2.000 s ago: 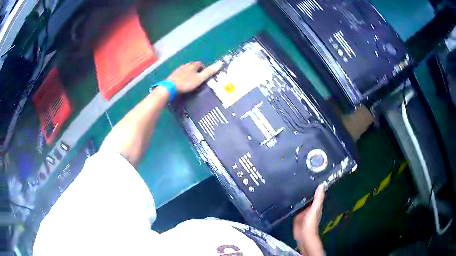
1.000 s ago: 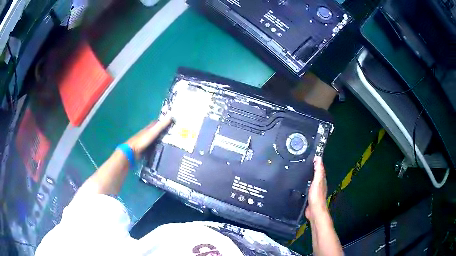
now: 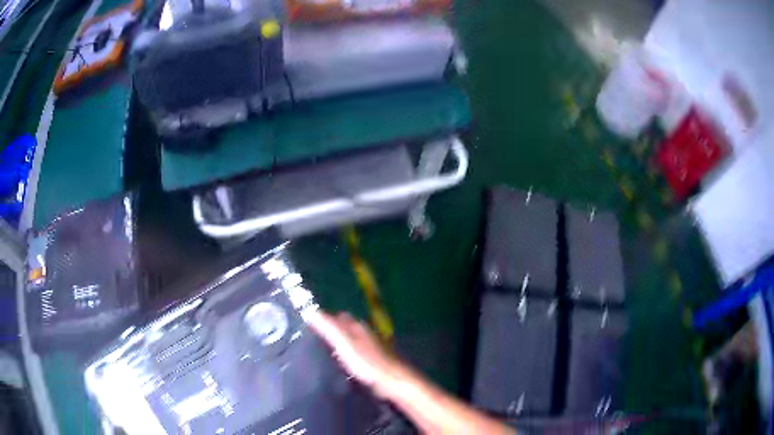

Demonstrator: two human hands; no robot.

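Note:
A black half-built display unit (image 3: 246, 374) is at the lower left, blurred, tilted in view and cut off by the bottom edge. Its back shows a round pattern and bright metal parts. My right hand (image 3: 352, 344) holds its right edge. My left hand is not in view. Grey screen panels (image 3: 518, 348) lie side by side on a low platform trolley at the lower right, with small white tabs on them.
Another black unit (image 3: 85, 263) lies on the green bench (image 3: 81, 161) at left. A green-topped cart (image 3: 322, 132) with a white bent rail stands ahead. A white bucket (image 3: 632, 93), a red box (image 3: 694, 151) and a white surface (image 3: 743, 212) are at right.
The view has swung right, bringing the trolley panels and cart into sight. The held unit has moved off the bench area to the lower left of the picture. My left hand has left view.

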